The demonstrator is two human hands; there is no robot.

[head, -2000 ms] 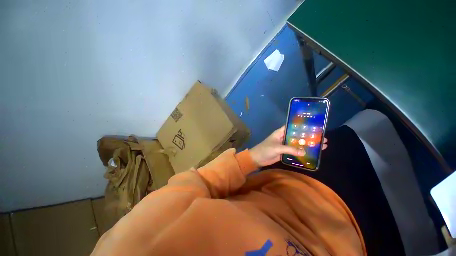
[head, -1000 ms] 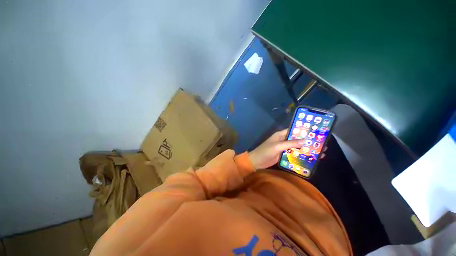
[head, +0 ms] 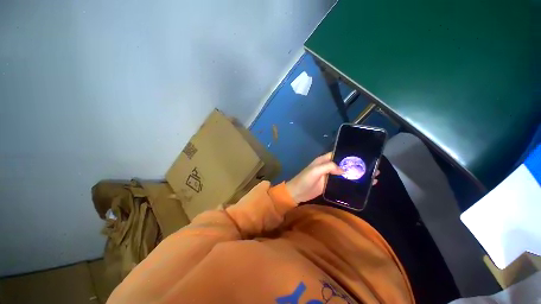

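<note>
A smartphone (head: 357, 142) is held low by my lap, its screen black with a round pink-purple picture in the middle. My left hand (head: 315, 178), bare, with an orange sleeve, grips it from the left side. The thumb lies over the screen near the round picture, and fingertips show at the phone's right edge. My right hand is not in view.
A green tabletop (head: 427, 65) is at the upper right. A white sheet with a blue part (head: 507, 217) lies at the right edge. Brown cardboard boxes (head: 216, 163) and crumpled brown paper (head: 133, 219) stand by the pale wall. A white scrap (head: 302, 84) is on the blue floor.
The phone screen has gone from a keypad to app icons to black with a round picture. The view has shifted, so more of the green table and the white sheet shows.
</note>
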